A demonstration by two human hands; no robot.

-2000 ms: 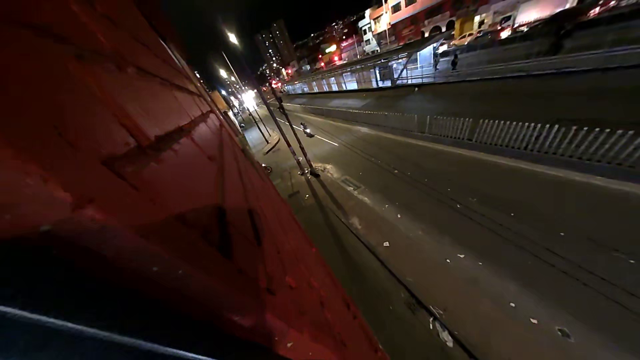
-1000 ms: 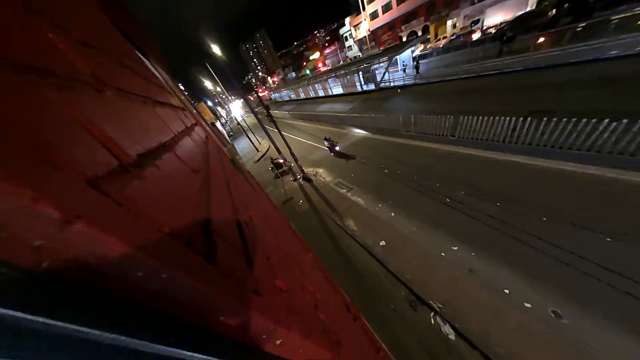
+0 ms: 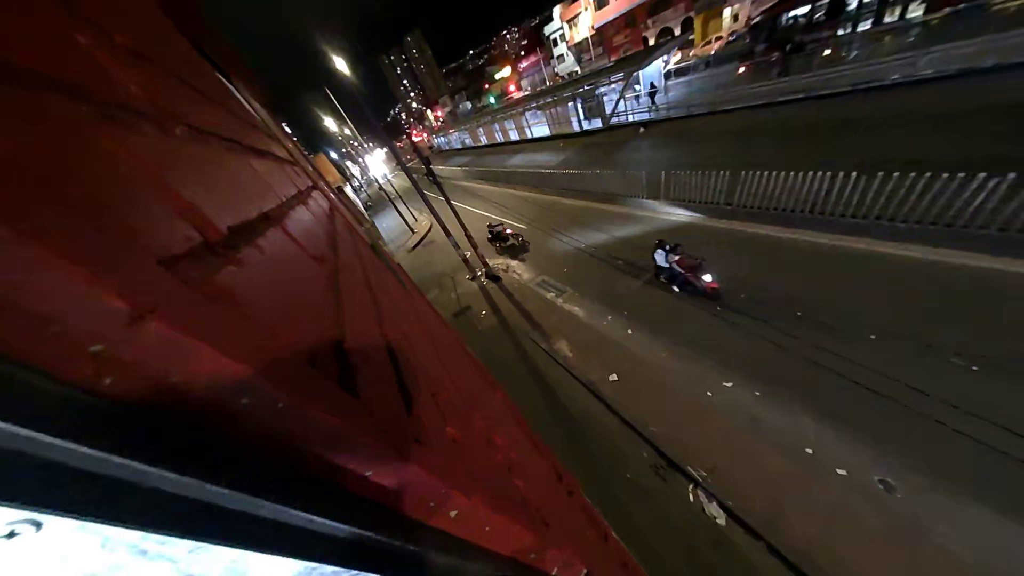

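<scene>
Neither my left hand nor my right hand shows in the head view. A worn red wall [image 3: 264,264] with dark cracks and scuffs fills the left side, close to the camera. Below it, at the lower left, runs a dark frame edge [image 3: 200,496] with a grey strip, and a bright white surface [image 3: 120,544] lies under that. On the night street below, a red motorcycle [image 3: 702,282] with its headlight lit carries two people. Another motorcycle [image 3: 508,238] stands or rides farther back, near two poles; which of these I cannot tell.
The road [image 3: 768,352] runs diagonally, with litter scattered on it. A kerb [image 3: 640,436] borders the pavement at the left. Two poles [image 3: 444,212] rise beside the road. A metal railing [image 3: 840,196] lines the far side, with a lit glass-sided structure [image 3: 544,122] and buildings beyond.
The motorcycle with two people has come nearer along the road, towards the right. The bright white surface has come into view at the lower left.
</scene>
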